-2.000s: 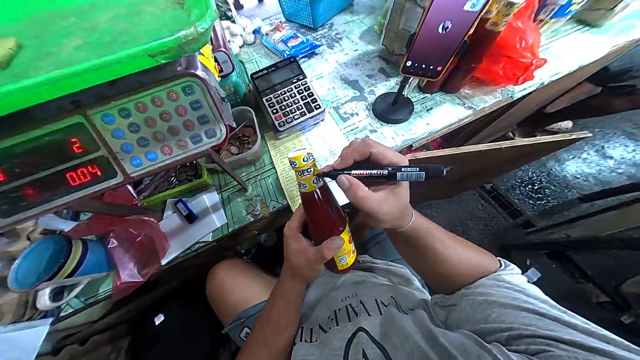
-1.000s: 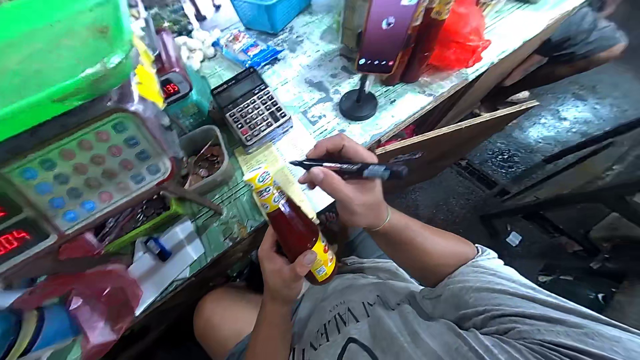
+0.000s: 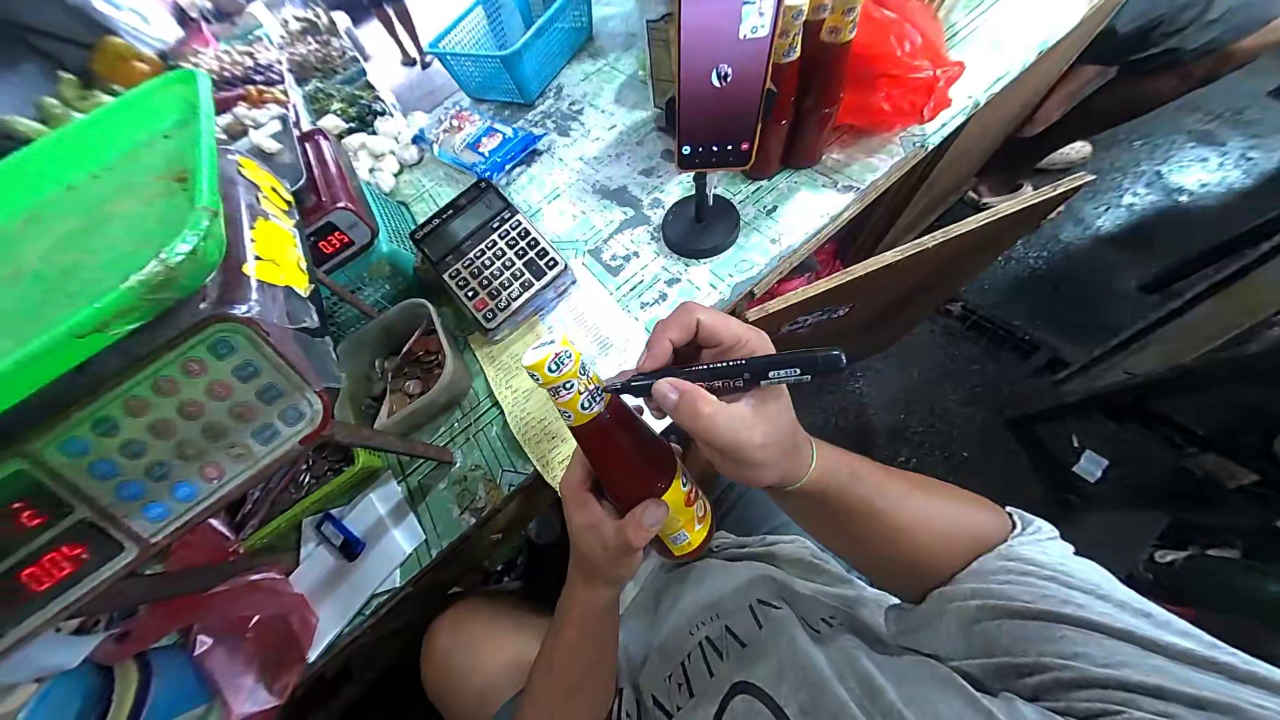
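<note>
My left hand (image 3: 610, 525) grips the lower part of a glass bottle of dark red sauce (image 3: 628, 455), which leans with its neck up and to the left. A yellow and white UFC wrap covers the cap and neck. In my right hand (image 3: 735, 400) is a black marker pen (image 3: 735, 373), held nearly level, its tip at the neck wrap. Behind the bottle, a yellow handwritten sheet (image 3: 520, 400) and a white paper (image 3: 600, 315) lie on the table, partly under a calculator (image 3: 490, 253).
A phone (image 3: 725, 90) stands on a round black base. Behind it are sauce bottles (image 3: 825, 90) and a red plastic bag (image 3: 895, 70). At left are a coin tub (image 3: 405, 375), a scale (image 3: 180, 420) and a green tray (image 3: 110, 230). A plywood panel (image 3: 920, 265) juts out at right.
The marker tip was at the neck wrap two seconds ago, lifted off it one second ago, and is back at the wrap now. The view has shifted.
</note>
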